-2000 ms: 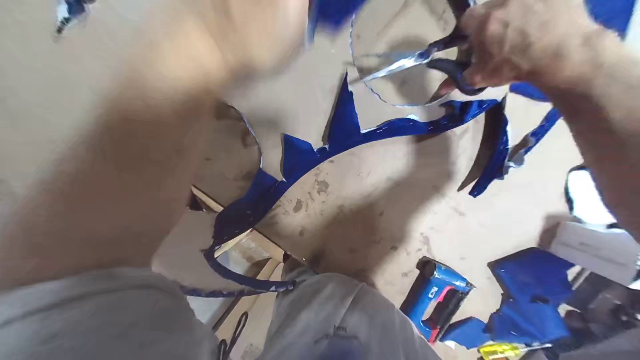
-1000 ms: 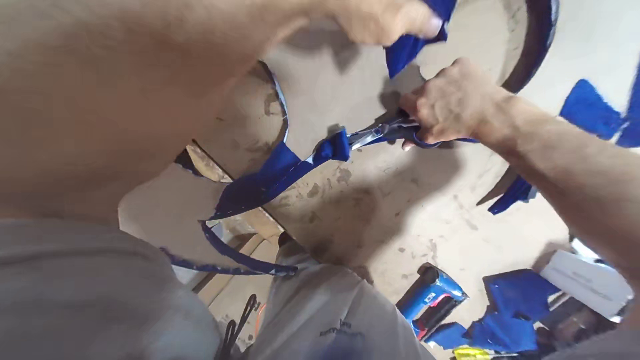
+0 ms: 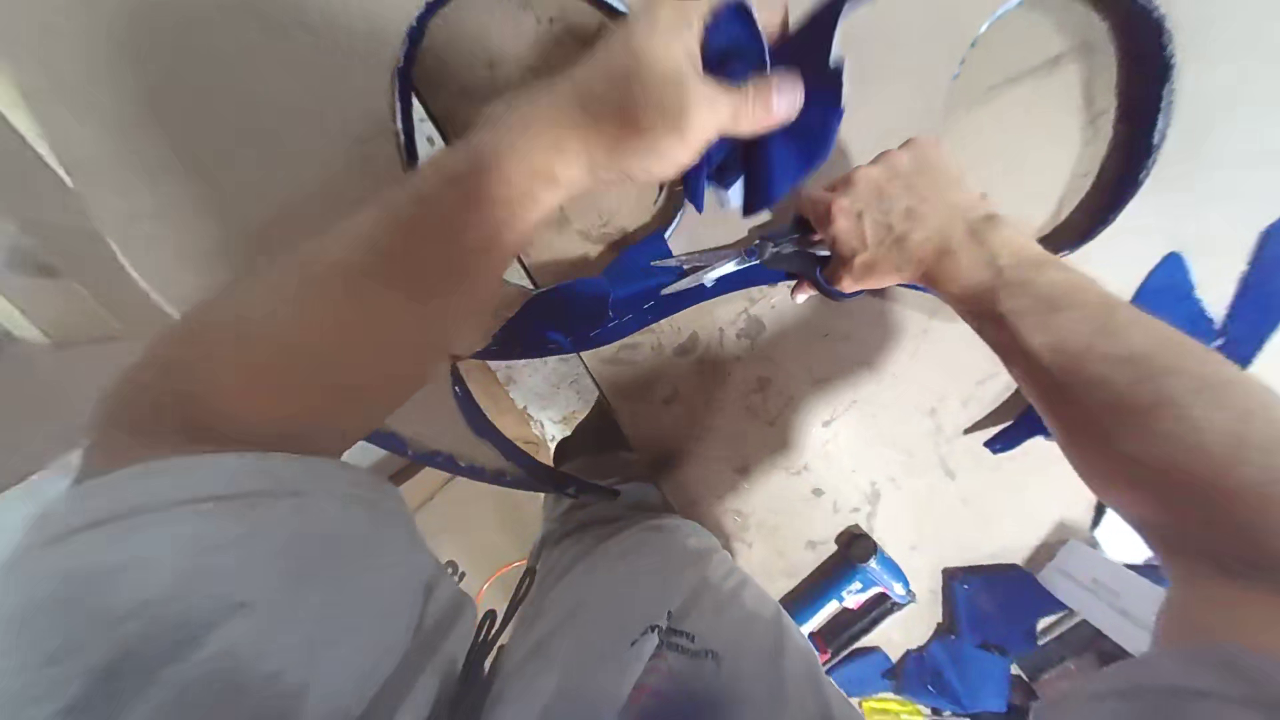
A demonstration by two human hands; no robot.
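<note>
My left hand point(image 3: 660, 110) grips a bunched scrap of blue fabric point(image 3: 790, 120) near the top centre. Just right of it, my right hand point(image 3: 900, 215) is closed round the dark handles of scissors point(image 3: 735, 258). Their blades are parted and point left, over a curved blue fabric strip point(image 3: 640, 290) along the edge of a curved cut-out panel. The strip runs from below my left forearm towards the scissors. Lower left, another narrow blue-covered curved edge point(image 3: 500, 440) ends near my knee. Whether the blades touch the fabric I cannot tell.
A blue staple gun point(image 3: 850, 590) lies on the beige board point(image 3: 800, 440) at the lower right. Beside it are blue fabric scraps point(image 3: 960, 670), a white box point(image 3: 1100, 595) and a yellow item point(image 3: 890, 708). A dark curved band point(image 3: 1140, 110) stands at the upper right.
The fabric edge that stood up in pointed flaps two seconds ago now shows fewer flaps. My left hand holds a larger bunch of blue fabric. The scissor blades have parted since a second ago.
</note>
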